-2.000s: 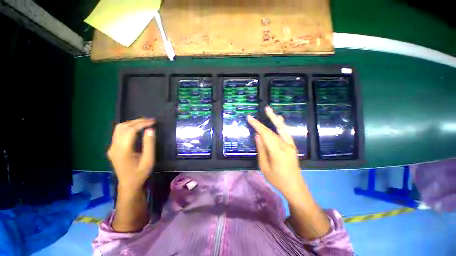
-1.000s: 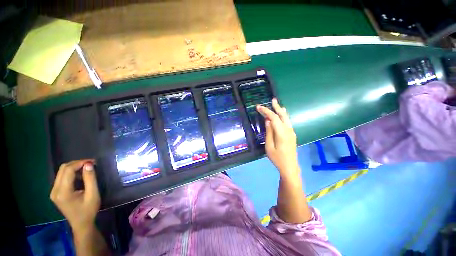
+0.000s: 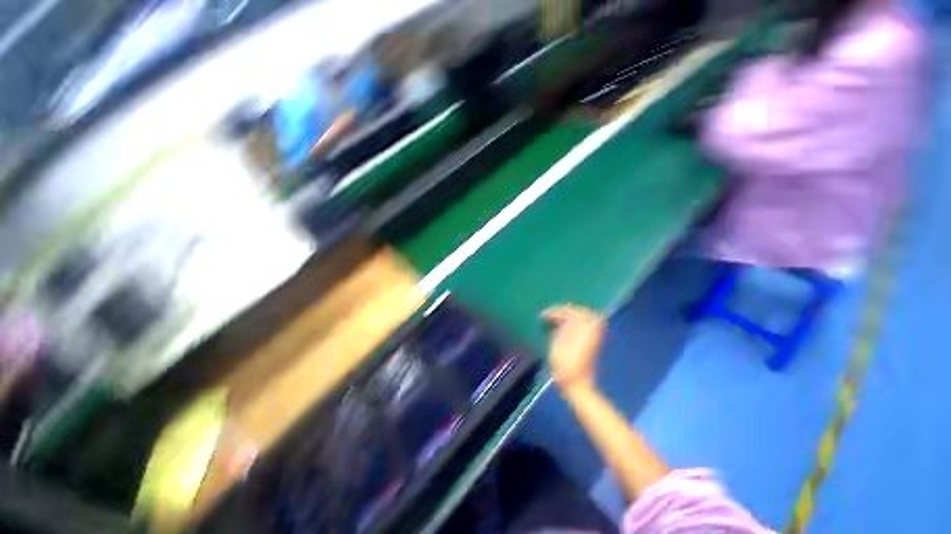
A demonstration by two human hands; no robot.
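Observation:
The frame is badly motion-blurred. My right hand (image 3: 575, 344) is just right of the dark phone tray (image 3: 443, 306), near the bench's front edge. No object shows in it, but its finger shape is unclear. The smartphones (image 3: 401, 381) are smeared dark slabs with streaks of glare in the tray; screen content cannot be read. My left hand is not identifiable; a small pinkish blur lies by the yellow paper (image 3: 179, 459).
The wooden board (image 3: 323, 344) lies behind the tray on the green bench (image 3: 584, 235). A large white sheet-like shape (image 3: 224, 245) is at upper left. A person in pink (image 3: 819, 136) is at upper right, above a blue stool (image 3: 766, 311).
The view has swung and tilted strongly, showing more of the hall. My right hand is off the rightmost phone, now beside the tray. My left hand has dropped out of clear view.

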